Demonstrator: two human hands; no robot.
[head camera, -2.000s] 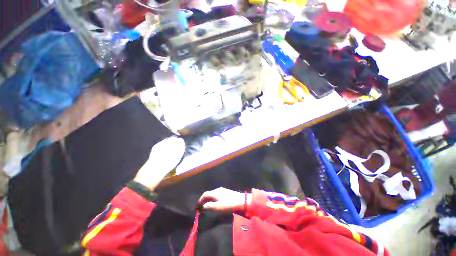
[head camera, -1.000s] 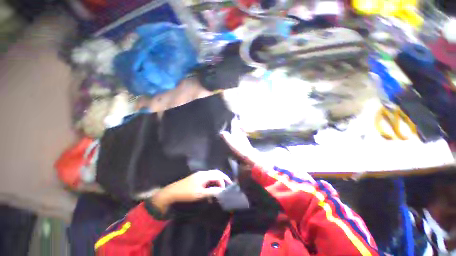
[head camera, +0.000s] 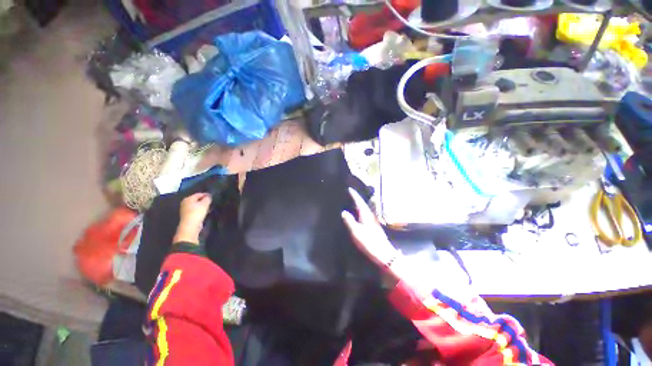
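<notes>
A wide black fabric panel (head camera: 293, 214) lies over the left extension and hangs down over my lap, with pale shine in its middle. My left hand (head camera: 193, 213) is at its left part, fingers curled on the dark cloth; the fingertips are hard to see. My right hand (head camera: 366, 232) rests at its right edge with fingers apart, just left of the overlock machine (head camera: 529, 114). The needle area is hard to make out behind the machine's pale front.
Yellow-orange scissors (head camera: 615, 216) lie on the white table (head camera: 543, 275) right of the machine. A knotted blue plastic bag (head camera: 239, 89) sits behind the fabric. An orange-red bag (head camera: 107, 244) and a coil of string (head camera: 145, 174) are at the left. Dark thread cones (head camera: 439, 10) stand above.
The view has swung left. My hands were close together over the fabric a second ago and are now apart, the left one further left. The panel lies spread more broadly between them.
</notes>
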